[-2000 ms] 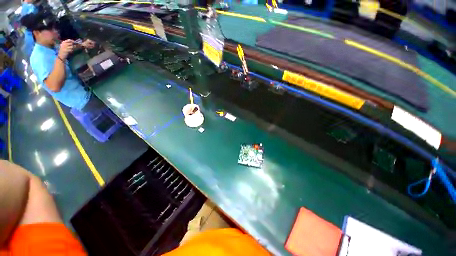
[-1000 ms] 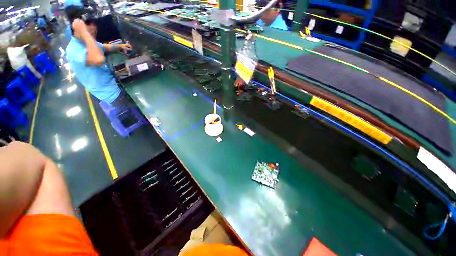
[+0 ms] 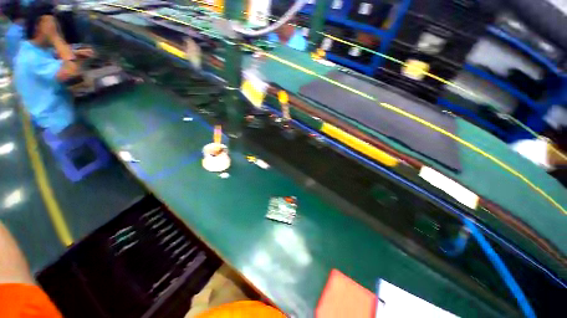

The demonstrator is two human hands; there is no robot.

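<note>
Neither of my hands is in view. Part of a bare arm [image 3: 9, 258] with an orange sleeve is cut off at the left edge. A green-white circuit board [image 3: 282, 210] lies flat on the green bench mat [image 3: 205, 205], with nothing touching it. A cream pot [image 3: 216, 159] with a yellow stick upright in it stands farther back on the left. A small item with a yellow tip and white tag [image 3: 258, 162] lies beside the pot. The picture is blurred.
A black partitioned tray [image 3: 124, 248] is left of the bench. A red folder [image 3: 345, 297] and a clipboard with paper [image 3: 407, 303] lie at the front right. A dark conveyor [image 3: 373, 186] runs behind. A blue cord [image 3: 497, 264] hangs right. A person in light blue [image 3: 40, 81] sits far left.
The view has swung right since one second ago, so the board and pot appear farther left and the clipboard shows again. The board and pot keep their places on the bench.
</note>
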